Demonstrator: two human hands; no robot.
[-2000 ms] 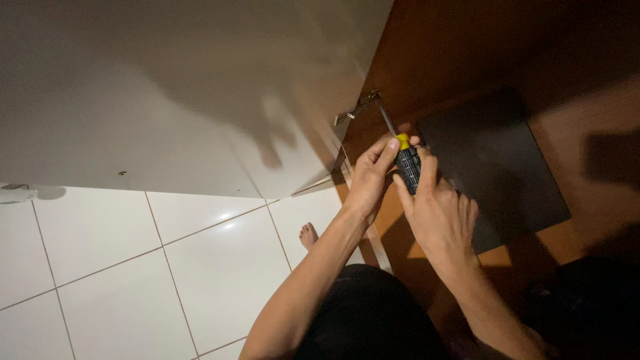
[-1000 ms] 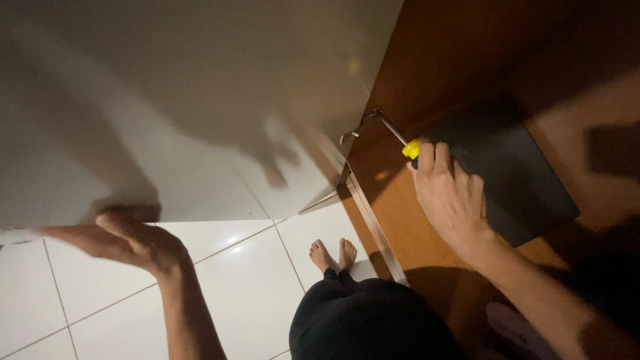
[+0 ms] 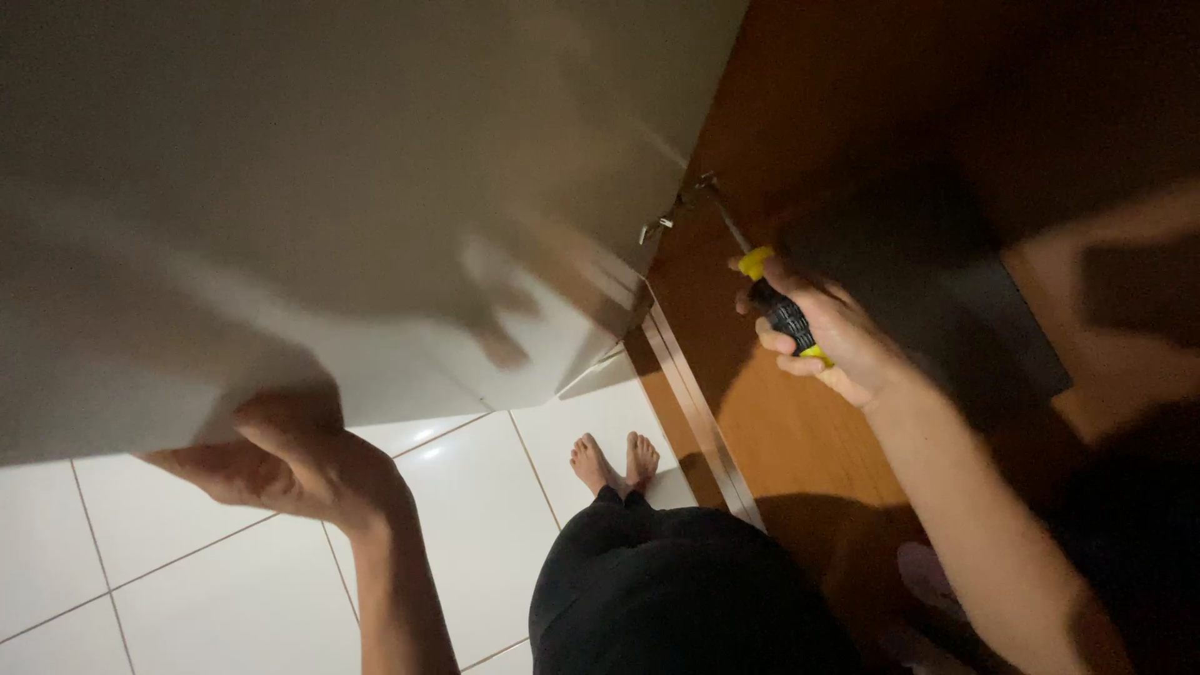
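My right hand [image 3: 825, 328] is wrapped round the black and yellow handle of a screwdriver [image 3: 783, 314]. The screwdriver's shaft runs up and left to a metal hinge [image 3: 703, 183] on the brown wooden panel [image 3: 741, 356], beside the glossy light cabinet door [image 3: 375, 169]. Whether the tip sits in a screw is too small to tell. At the lower left, my left hand [image 3: 291, 459] holds the lower edge of the door, thumb on the near face, with the other fingers partly beneath it.
A dark rectangular board or mat [image 3: 937, 291] lies on the brown wood to the right. White floor tiles [image 3: 469, 506] are below the door, with my bare feet [image 3: 614, 459] on them. A pale edge strip [image 3: 694, 403] borders the wood. Shadows darken the right side.
My left hand has left the screwdriver, where it was two seconds ago, and moved left to the door's edge. My right hand has stayed on the handle, its grip turned.
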